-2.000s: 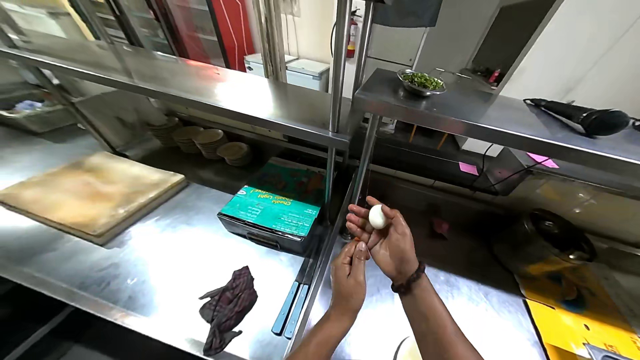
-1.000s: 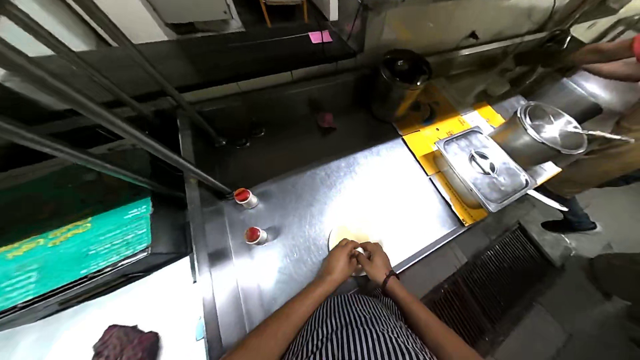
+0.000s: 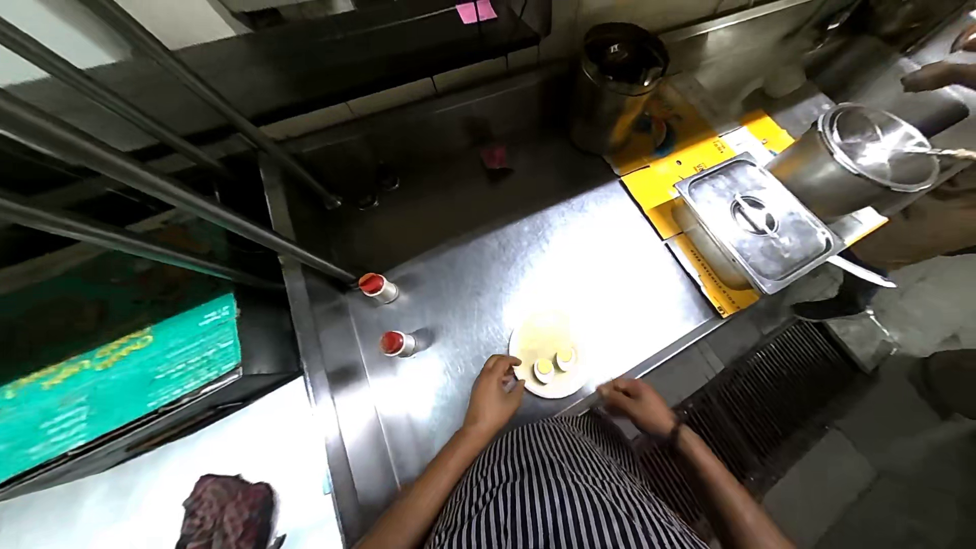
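Two halves of a boiled egg, a left half (image 3: pixel 544 370) and a right half (image 3: pixel 565 358), lie yolk up on a pale round plate (image 3: pixel 543 333) near the steel counter's front edge. My left hand (image 3: pixel 496 390) is at the plate's left rim, fingers curled; whether something small is between them is unclear. Beyond the plate's right side, my right hand (image 3: pixel 637 404) hangs over the counter edge with its fingers curled, their inner side hidden. Two shakers with red tops, one farther back (image 3: pixel 378 288) and one nearer (image 3: pixel 398 344), stand left of the plate.
A lidded steel pan (image 3: pixel 755 221) and a steel pot (image 3: pixel 862 156) sit on yellow cardboard at the right. Behind them is a dark-mouthed metal container (image 3: pixel 619 88). A green box (image 3: pixel 130 374) and a dark crumpled cloth (image 3: pixel 227 511) lie left. Another person's hand (image 3: pixel 942 76) shows at upper right.
My hands were together over the plate a second ago and are now apart on either side of it. Earlier, a whole egg was in my right hand. The view has swung right and down.
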